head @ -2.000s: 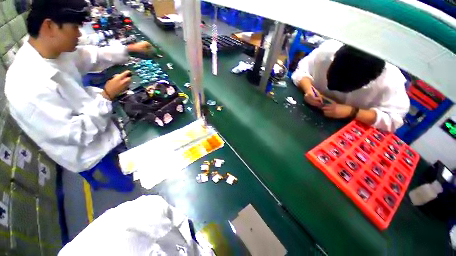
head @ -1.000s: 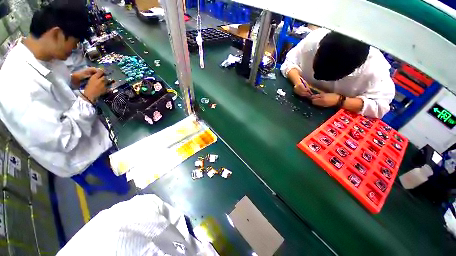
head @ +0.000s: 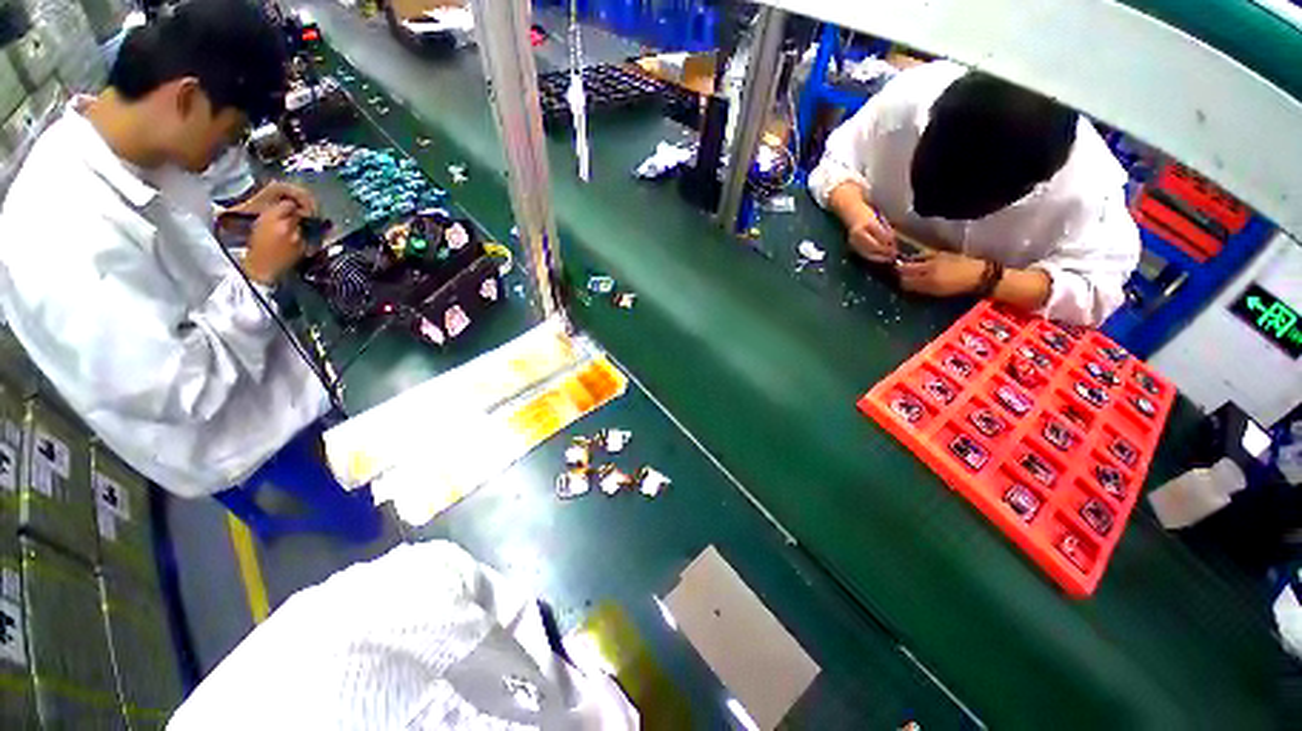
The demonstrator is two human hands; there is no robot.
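Neither of my hands shows; only a white striped sleeve (head: 386,650) is at the bottom edge. Nearest in front of me, a grey plate (head: 743,636) lies on the dark green bench, with a yellow-green translucent film (head: 628,660) to its left, partly behind the sleeve. Several small flex assemblies (head: 611,480), white and orange-brown, lie loose farther up. Beyond them a long pale sheet (head: 450,414) lies slanted, with a strip of orange-yellow adhesive pieces (head: 571,400) along its right part.
A red compartment tray (head: 1021,436) with small units in its pockets is on the green belt at right. A metal post (head: 521,157) stands at the bench edge. One person (head: 143,300) works at left beside a black device (head: 400,279), another (head: 985,200) works across the belt.
The view has shifted slightly. The person at left has drawn an outstretched hand back, so both hands are together. The sleeve reaches slightly farther right at the bottom edge.
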